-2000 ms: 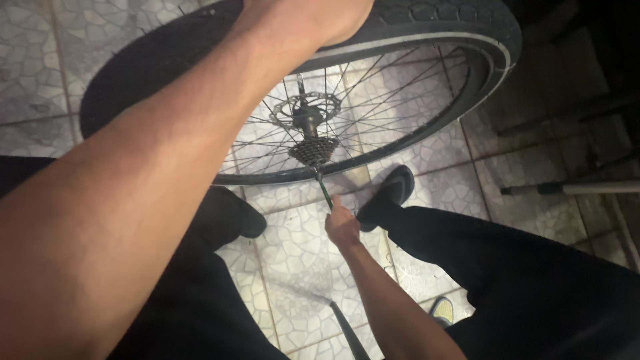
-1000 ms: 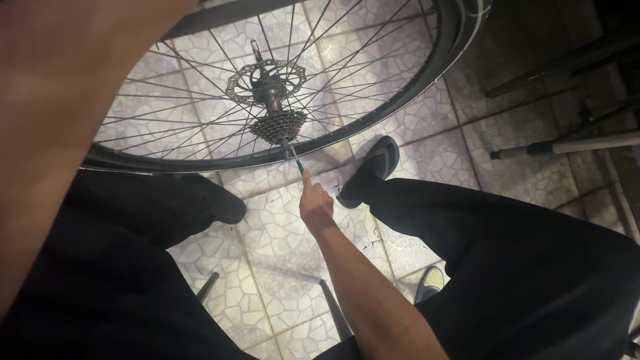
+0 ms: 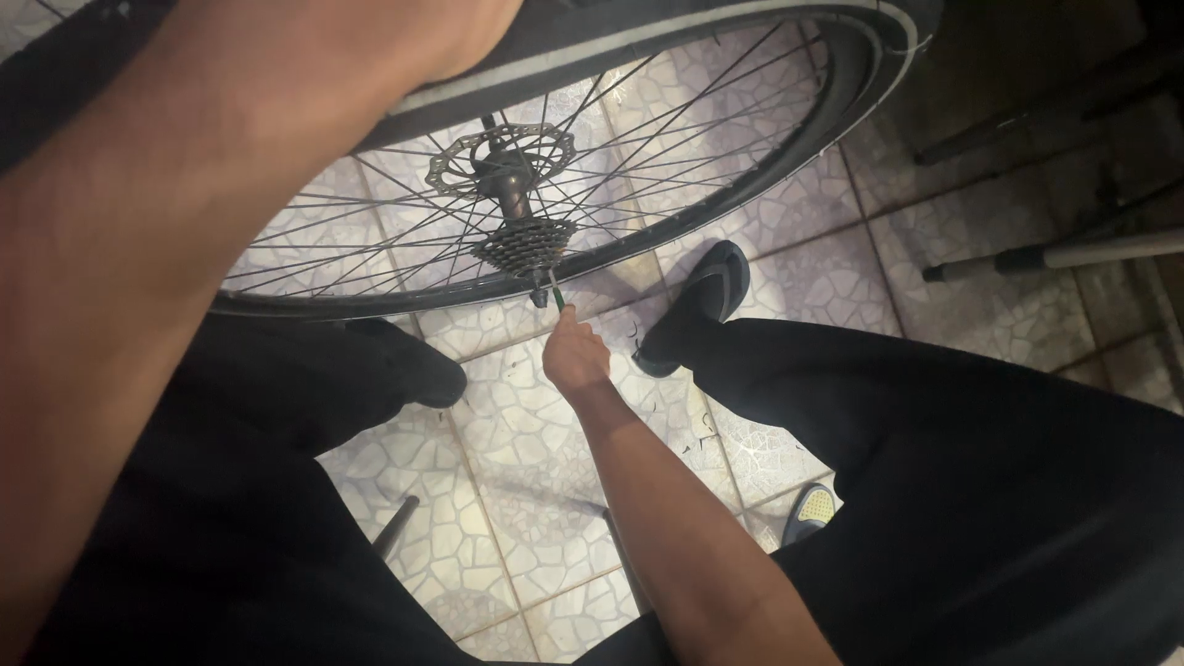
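Note:
A bicycle wheel (image 3: 856, 83) with a black tyre is held up above the floor, its hub axle pointing down toward me. On the hub sit a cassette of sprockets (image 3: 525, 246) and, farther off, a disc brake rotor (image 3: 552, 148). My left hand (image 3: 462, 32) is at the top of the tyre, its fingers cut off by the frame's edge. My right hand (image 3: 575, 351) grips a thin tool with a green part (image 3: 558, 296), its pale tip at the lower face of the cassette beside the axle end (image 3: 539, 298). Its exact contact point is too small to tell.
My two legs and feet in dark footwear (image 3: 726, 273) stand either side on the tiled floor (image 3: 518, 444). At the right are metal legs or poles (image 3: 1091, 250). Thin dark legs (image 3: 396, 527) show below, and a shoe or sandal (image 3: 814, 509) lies lower right.
The tool tip has shifted from the axle end to the cassette's face beside it. My left hand is back in view at the tyre. The view has shifted.

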